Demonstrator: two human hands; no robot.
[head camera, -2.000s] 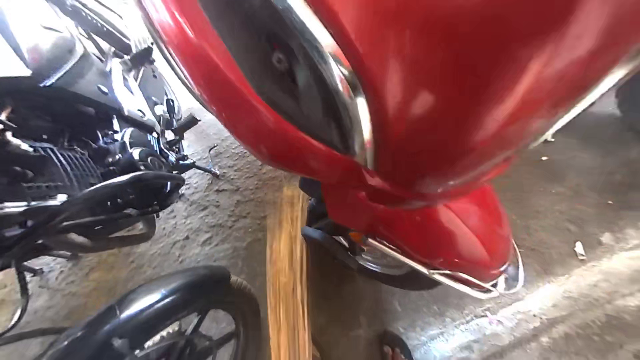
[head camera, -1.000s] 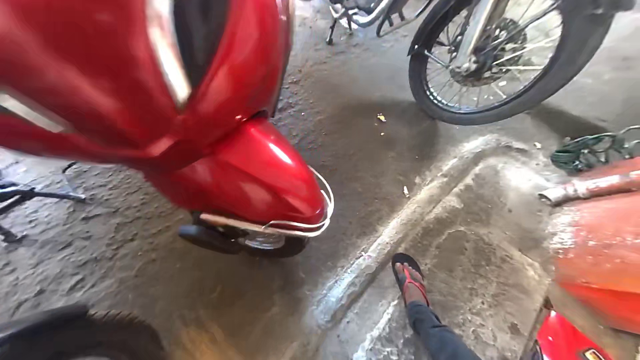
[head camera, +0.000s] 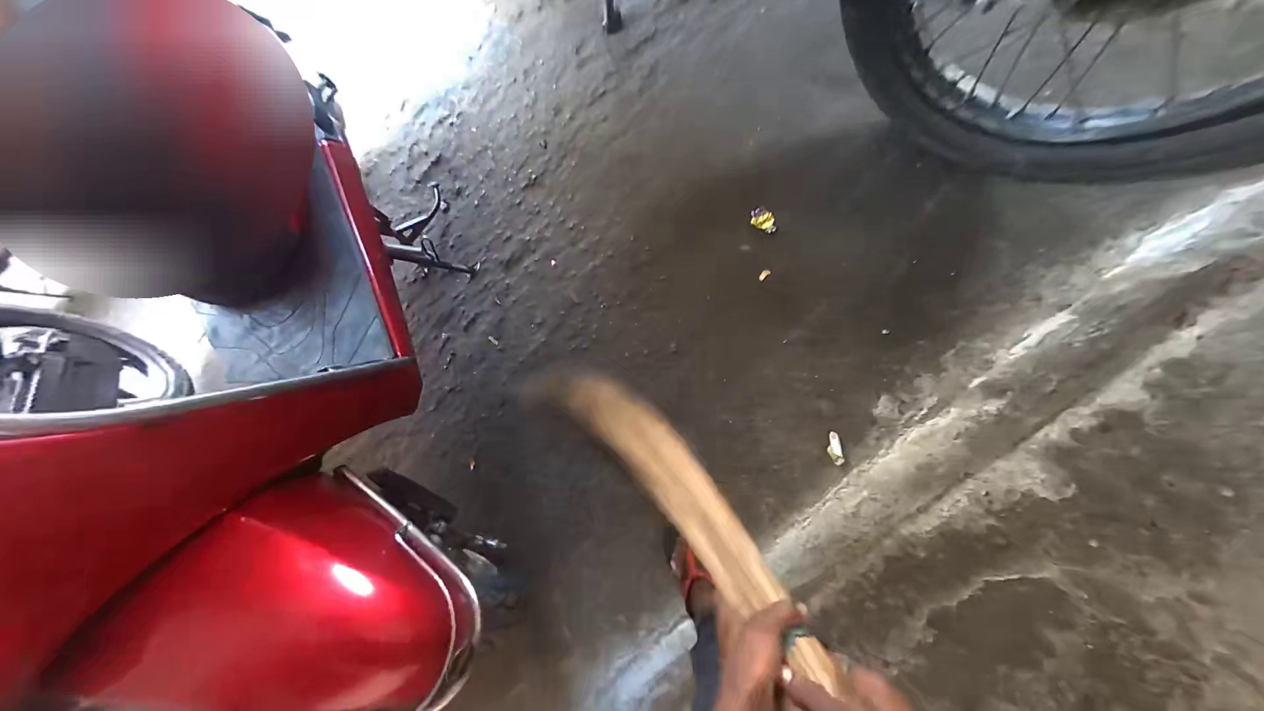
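Note:
A broom of long, pale, stiff bristles (head camera: 681, 484) reaches up and left from the lower edge over the concrete floor (head camera: 632, 326), its tip blurred. My left hand (head camera: 752, 647) is closed round the bound part of the broom. Lower and to the right, my right hand (head camera: 854, 691) grips it too, partly cut off by the frame's edge. Above and right of the broom lie a crumpled yellow wrapper (head camera: 762, 219), a tiny scrap (head camera: 764, 275) and a whitish scrap (head camera: 835, 448).
A red scooter (head camera: 267, 592) fills the left side, with its stand (head camera: 425, 247) on the floor behind. A spoked wheel (head camera: 1047, 128) stands at the upper right. A raised concrete ridge (head camera: 938, 444) runs diagonally. A foot in a red-strapped sandal (head camera: 691, 573) is beside the broom.
Both hands have come into view on the broom, whose bristles now lie over the floor right of the scooter; two seconds ago they were left of its front wheel. The view has shifted a lot.

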